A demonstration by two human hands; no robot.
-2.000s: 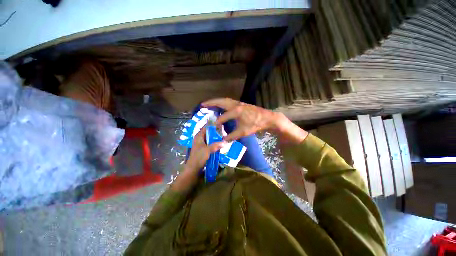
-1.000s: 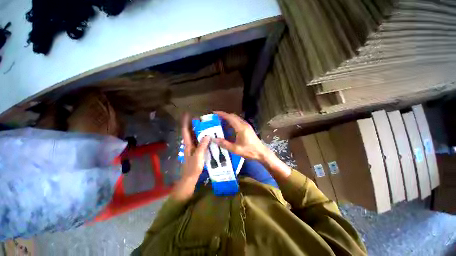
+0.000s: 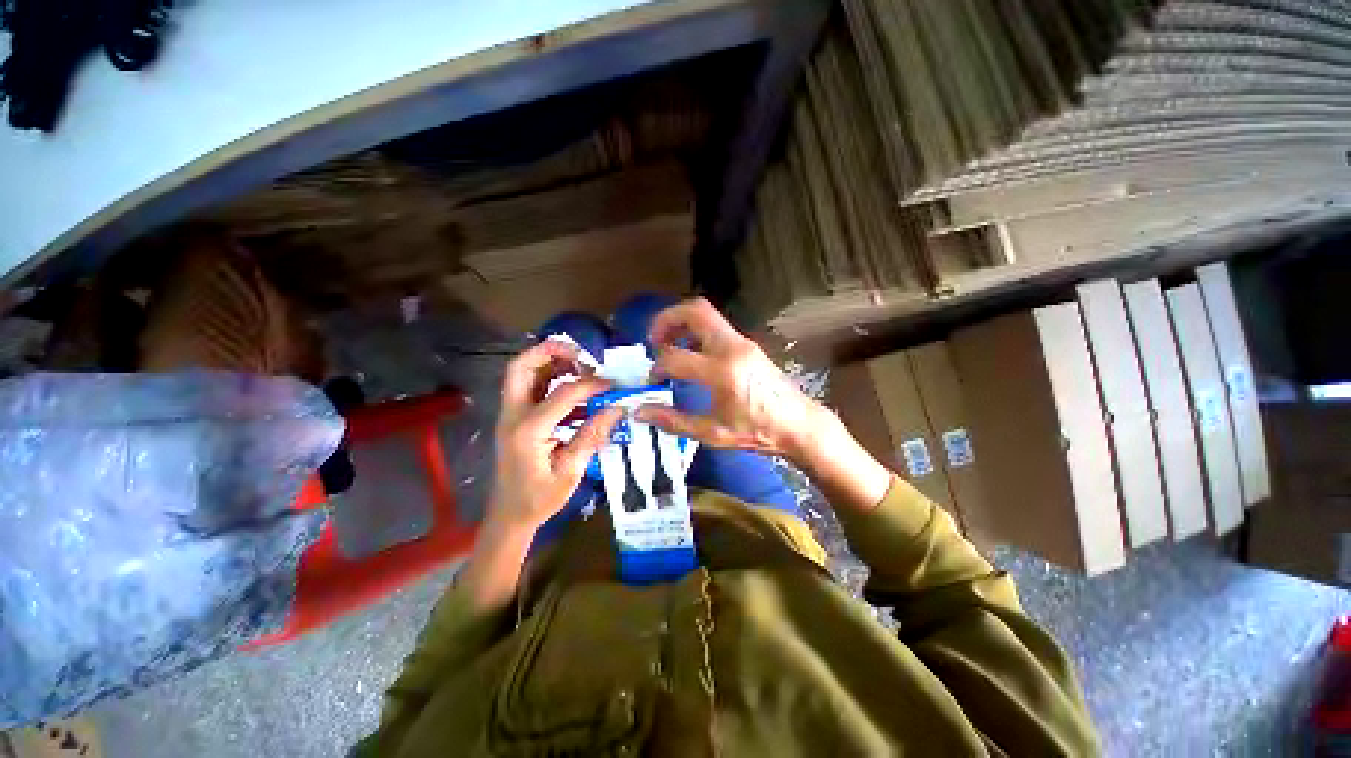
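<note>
A blue-and-white retail box (image 3: 654, 496) stands upright over my lap, its front with two black plugs facing up. Its white end flaps are open at the far end. My left hand (image 3: 545, 437) holds the box's upper left side and a flap between thumb and fingers. My right hand (image 3: 729, 388) grips the upper right side near the open end. Whether a cable is inside cannot be seen. Parts of other blue-and-white pieces under the box are mostly hidden by it and my hands.
A white table (image 3: 341, 59) with black cables (image 3: 59, 52) is at upper left. A large clear plastic bag (image 3: 148, 518) and a red stool (image 3: 378, 511) are at left. Stacked cardboard sheets (image 3: 1126, 178) and closed inner cartons (image 3: 1037, 430) are at right. Another person's leg (image 3: 222, 319) shows at left.
The box was closed at its far end and flat between my hands; now its flaps stand open and both hands have moved onto that end. The view has shifted slightly.
</note>
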